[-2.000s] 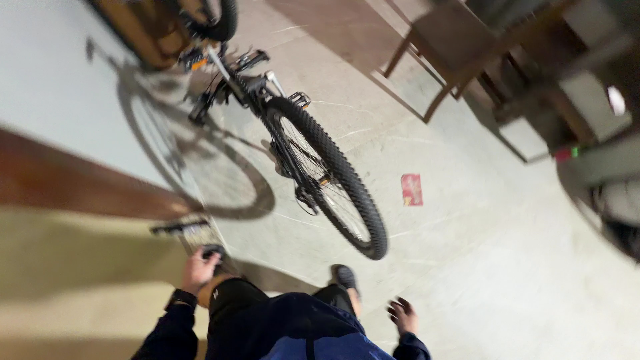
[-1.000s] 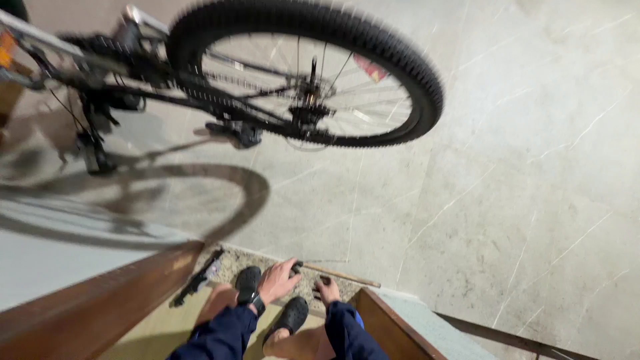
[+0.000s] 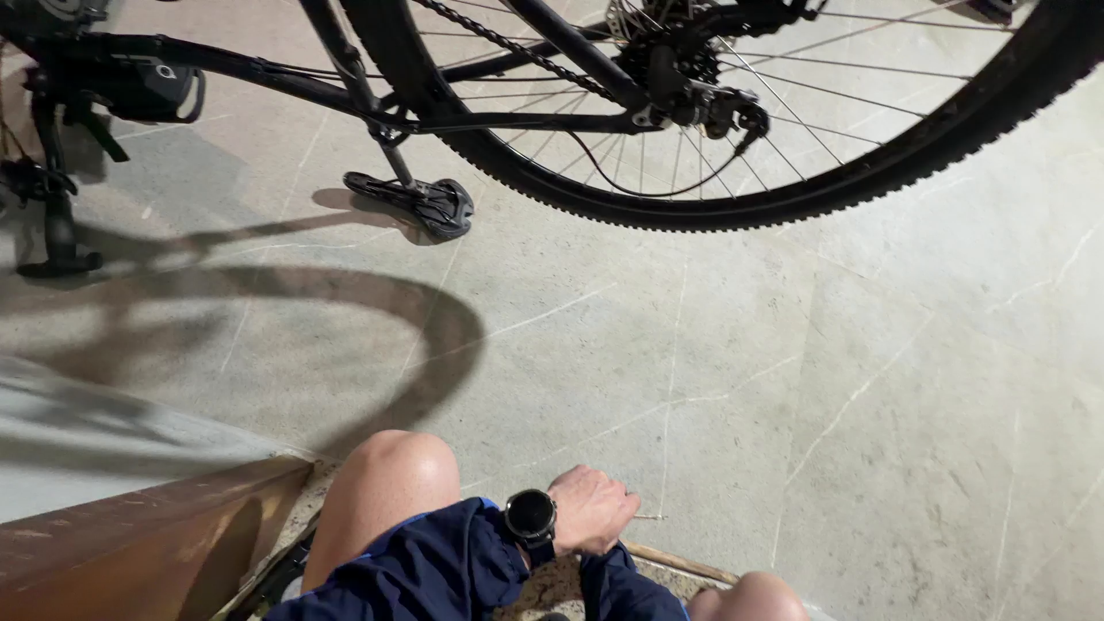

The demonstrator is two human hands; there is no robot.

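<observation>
My left hand (image 3: 595, 509), with a round black watch (image 3: 530, 515) at its wrist, is near the bottom middle, back up and fingers bent down. Whether it holds anything is hidden. A thin rod (image 3: 649, 517) shows just right of its fingers. My right hand is hidden; its dark blue sleeve (image 3: 625, 586) ends under the left hand. Beyond my hands, a bicycle stands upside down, its black saddle (image 3: 444, 210) and handlebar grip (image 3: 60, 237) at the floor. The knobbly rear tire (image 3: 690, 217), rear derailleur (image 3: 716, 112) and chain (image 3: 517, 47) are at the top; neither visible hand nor sleeve touches them.
A brown wooden door frame (image 3: 155, 535) stands at the lower left beside a pale wall (image 3: 112, 440). A narrow wooden strip (image 3: 681, 561) lies beside the speckled threshold (image 3: 552, 582). My bare knees are on both sides of my arms. A black object (image 3: 280, 573) lies beside my left leg.
The view has moved much closer to the bicycle's rear wheel and the floor. My hands, apart earlier, are now together, the left over the right sleeve's end.
</observation>
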